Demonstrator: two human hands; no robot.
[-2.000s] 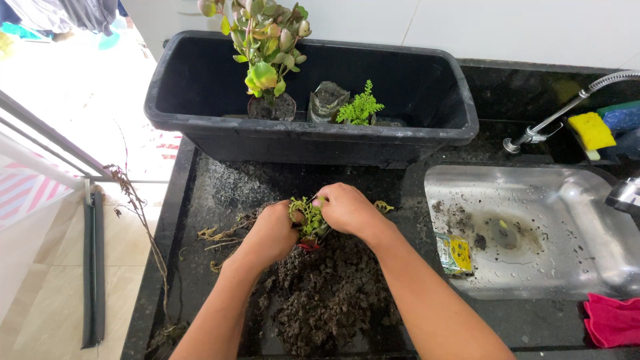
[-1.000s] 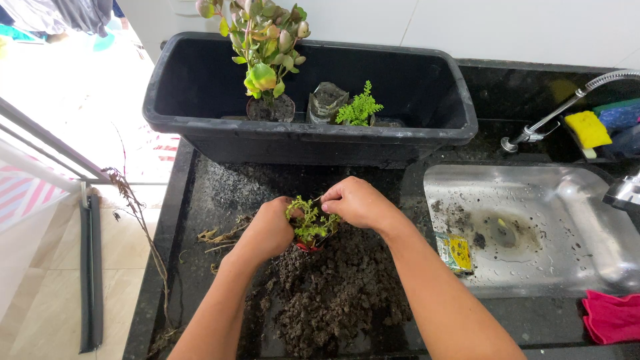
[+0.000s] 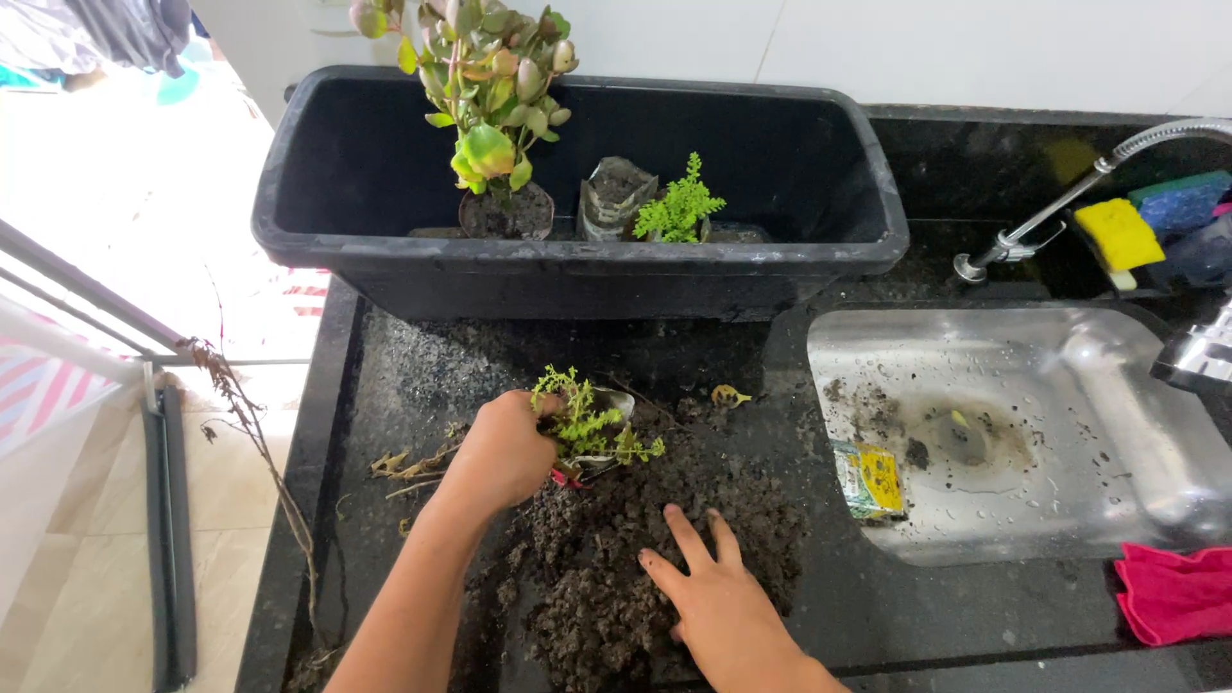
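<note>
My left hand grips a small potted plant with thin green stems at the back left of a heap of dark soil. A bit of red shows at the pot's lower side; most of the pot is hidden by hand and leaves. My right hand rests on the soil heap with its fingers spread and nothing held. Behind both hands stands a long black plastic planter, which holds a potted succulent, a soil-filled plastic bag and a small green fern-like plant.
Right of the soil is a steel sink with dirt and a yellow packet. A faucet, a yellow sponge and a pink cloth lie around it. Dry twigs lean at the black counter's left edge.
My right hand has left the plant's stems and moved down onto the soil heap, its fingers now apart. My left hand remains at the plant, which now leans to the right.
</note>
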